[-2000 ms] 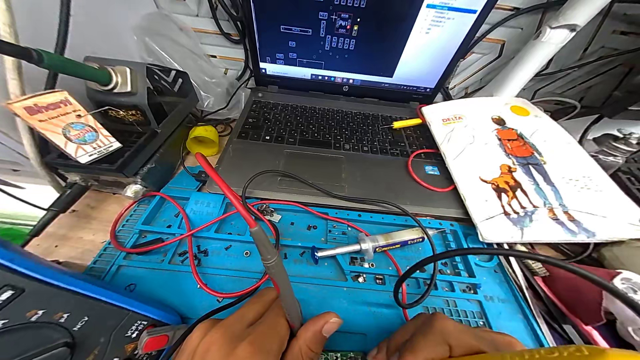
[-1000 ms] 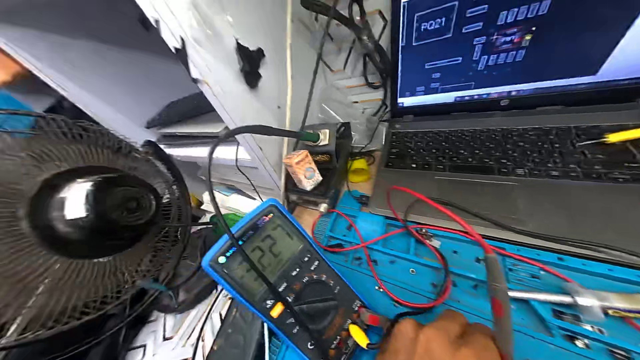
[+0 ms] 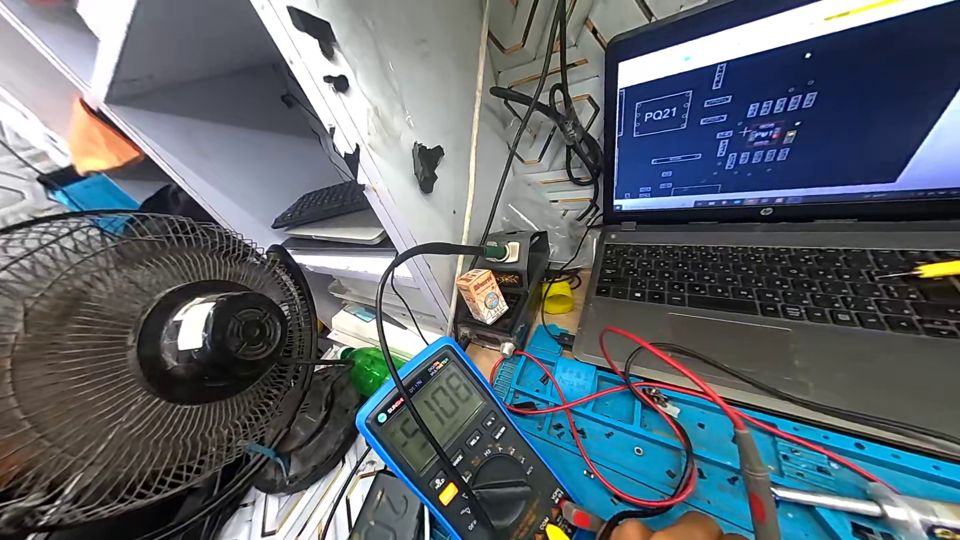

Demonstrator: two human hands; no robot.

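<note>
At the bottom edge, my left hand (image 3: 671, 528) shows only its knuckles. It is closed around the grey handle of a multimeter probe (image 3: 754, 480), which stands upright with a red lead; the grip is partly cut off by the frame. My right hand is out of view. Left of my hand lies a blue-edged digital multimeter (image 3: 501, 487), its display lit with digits and a black cable crossing it. Red leads (image 3: 574, 420) and a black lead loop over the blue repair mat (image 3: 555, 442). A syringe-like tube (image 3: 900, 514) lies right of the probe.
A laptop (image 3: 697, 330) showing a board layout stands behind the mat, with a yellow-handled tool (image 3: 937, 269) on its keyboard. A small box (image 3: 482, 296) rests on a black soldering station (image 3: 517, 315). A large fan (image 3: 210, 345) occupies the left, beside a green bottle (image 3: 371, 369) and shelving (image 3: 405, 277).
The view has swung left, bringing the fan and the whole meter display into sight. My right hand, visible two seconds ago, has left the view. The digits on the display have changed.
</note>
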